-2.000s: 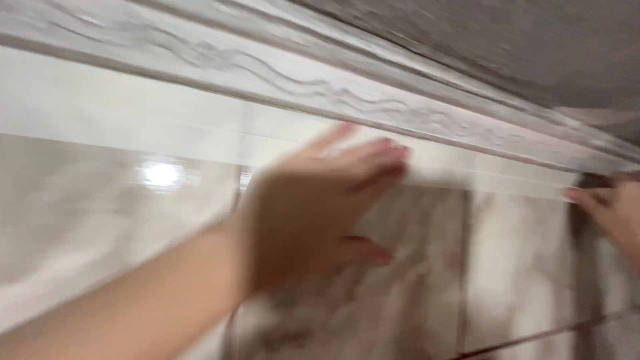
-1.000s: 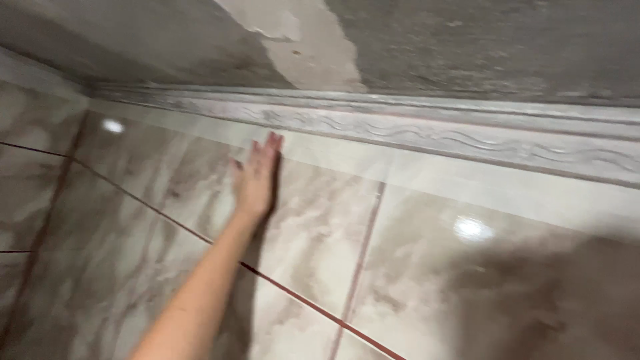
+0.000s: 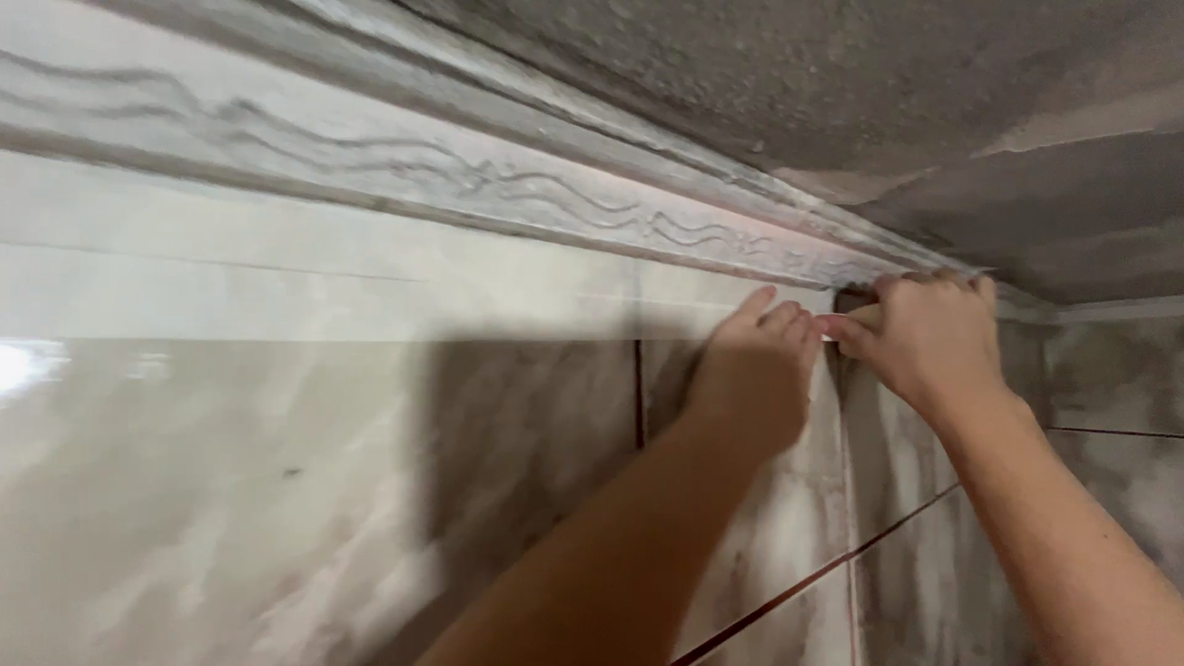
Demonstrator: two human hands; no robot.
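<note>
A pale, glossy strip (image 3: pixel 351 277) runs along the top of the marbled wall tiles (image 3: pixel 305 499), just beneath a white molding (image 3: pixel 555 199) with a wavy relief. My left hand (image 3: pixel 758 370) lies against the strip near its right part, fingers bent and close to my right thumb. At the molding's lower edge, my right hand (image 3: pixel 925 324) pinches the end of the strip between thumb and curled fingers. The fingertips of the right hand are partly hidden.
Above the molding is a rough grey ceiling (image 3: pixel 786 83) with a lighter patch. Dark red grout lines (image 3: pixel 786 601) divide the tiles. At the far right another tiled wall (image 3: pixel 1110 379) meets this one at a corner.
The view has swung strongly along the wall since one second ago. My right hand, out of view then, is visible again, and my left hand is now beside it.
</note>
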